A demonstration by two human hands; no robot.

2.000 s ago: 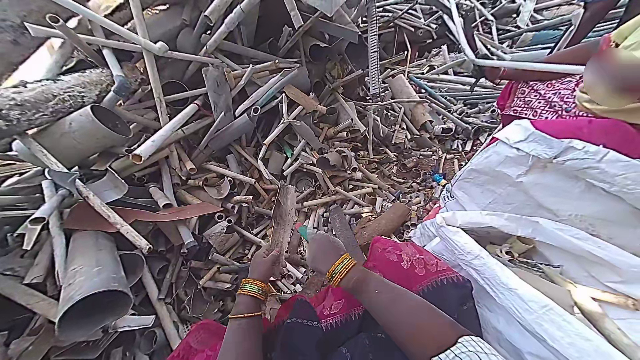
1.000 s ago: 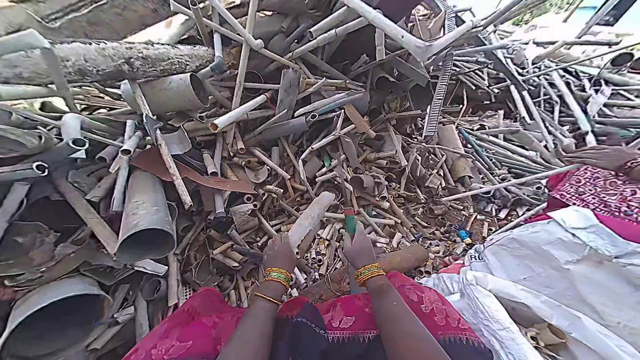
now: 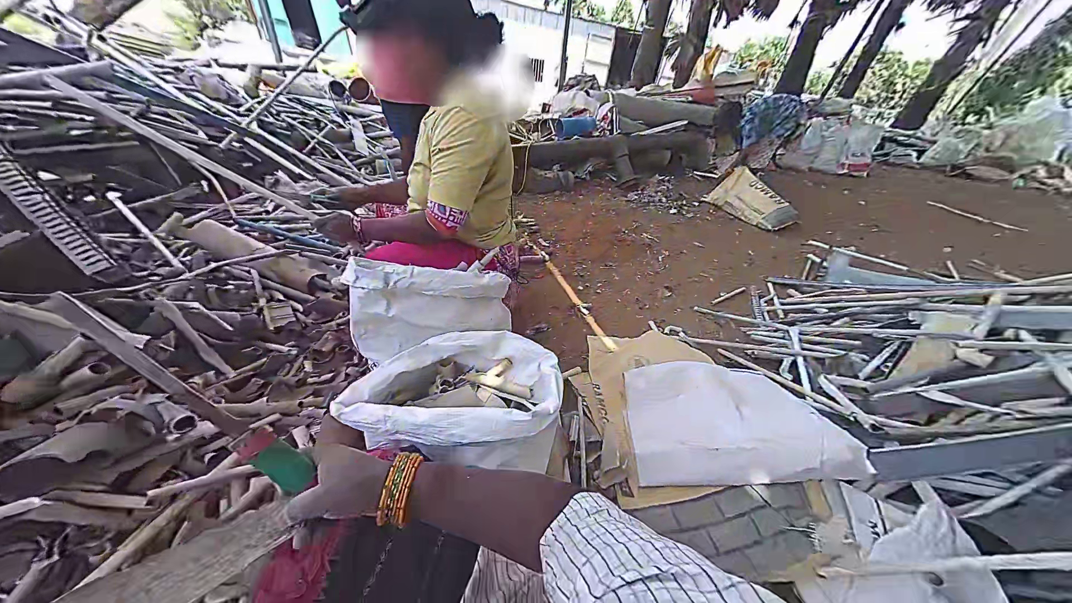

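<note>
My right hand (image 3: 339, 484), with orange and gold bangles at its wrist, is closed around the green and red handle of a long flat-bladed tool (image 3: 151, 364). The dark blade slants up and left over the scrap. Below its fingers lies a flat, grey-brown piece of split pipe (image 3: 180, 559); whether they touch it I cannot tell. My left hand does not show. Just beyond my right wrist stands an open white woven sack (image 3: 469, 435) with cut pipe pieces (image 3: 494, 383) in it.
A co-worker (image 3: 465, 167) in a yellow top sits beyond a second white sack (image 3: 427, 306). Scrap pipes (image 3: 100, 419) are heaped at left, with thin pipes and strips (image 3: 804, 335) at right. A white sheet (image 3: 737, 427) lies on brown sacking; tree trunks (image 3: 812, 50) rise behind.
The view has swung far to the right. My left hand, beside a pipe piece in the earlier frames, is out of sight. My right hand still has the green-handled tool.
</note>
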